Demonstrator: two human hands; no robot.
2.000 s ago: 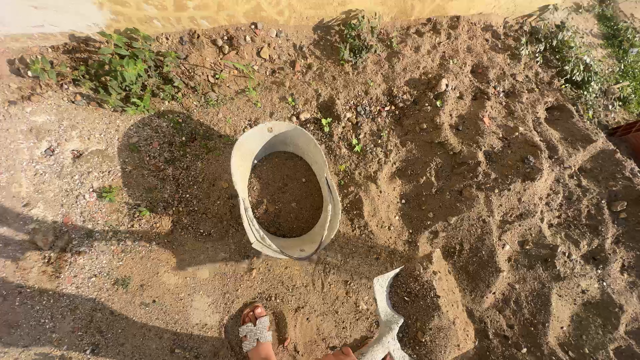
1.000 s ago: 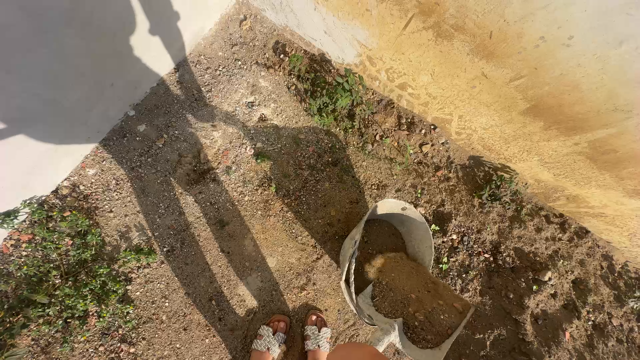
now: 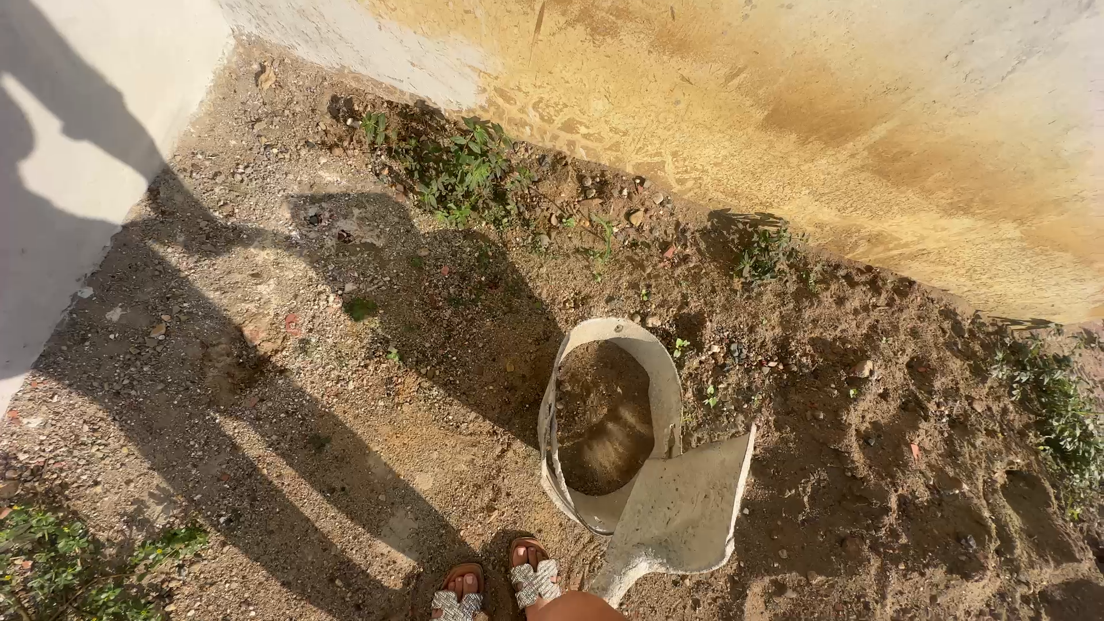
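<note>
A whitish plastic bucket [image 3: 660, 379] with a wire handle stands on the ground right of centre, partly filled with brown sandy soil [image 3: 604, 414]. A pale cut-plastic scoop [image 3: 681, 504] lies over the bucket's lower right rim, its broad blade bare but for a thin film of dirt. Its narrow end runs down toward my knee at the bottom edge. Neither of my hands shows in the head view, so what holds the scoop is hidden.
My sandalled feet [image 3: 535, 582] are just below the bucket. A yellow-stained wall [image 3: 776, 129] crosses the top, and a white wall [image 3: 69, 172] stands at the left. Loose soil [image 3: 862, 483] lies to the right; weeds [image 3: 470, 172] grow along the wall. Shadows cross the gravel.
The scoop was low beside the bucket, then over its rim heaped with soil; now its blade is bare and the soil has gone into the bucket. The view has swung toward the walls.
</note>
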